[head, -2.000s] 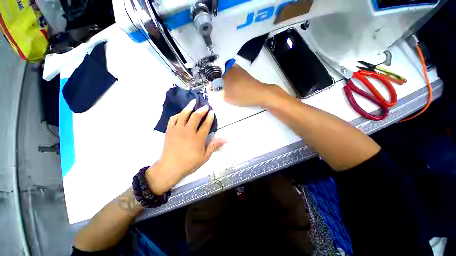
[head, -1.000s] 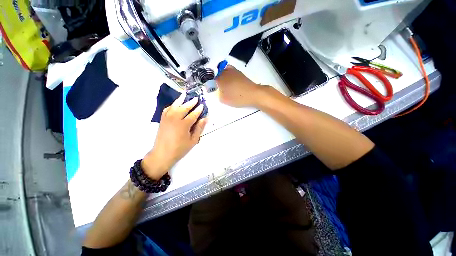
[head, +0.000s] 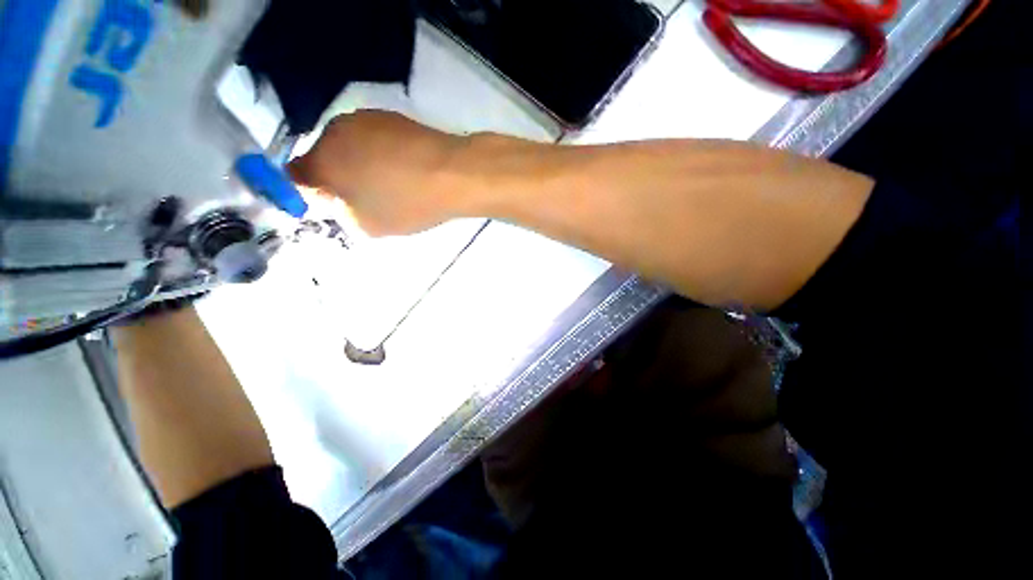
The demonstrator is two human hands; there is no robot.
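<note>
The white sewing machine head with blue lettering fills the upper left. Its round dark metal part with a grey knob is low on the head. My right hand is curled beside the small metal parts under the head. A bright blue item touches or lies close to its fingers; whether it is gripped is unclear. My left forearm reaches up behind the machine head, which hides my left hand. No cloth shows by the needle area.
A dark cloth piece lies behind my right hand. A black smartphone is at the top, and red-handled scissors are at upper right, cut off by the edge. A ruler strip runs along the table's front edge. A curved finger notch is in the table.
The view has turned and moved closer. My left hand has gone from the small navy piece to behind the machine head. That piece is out of sight. My right hand stays by the blue item.
</note>
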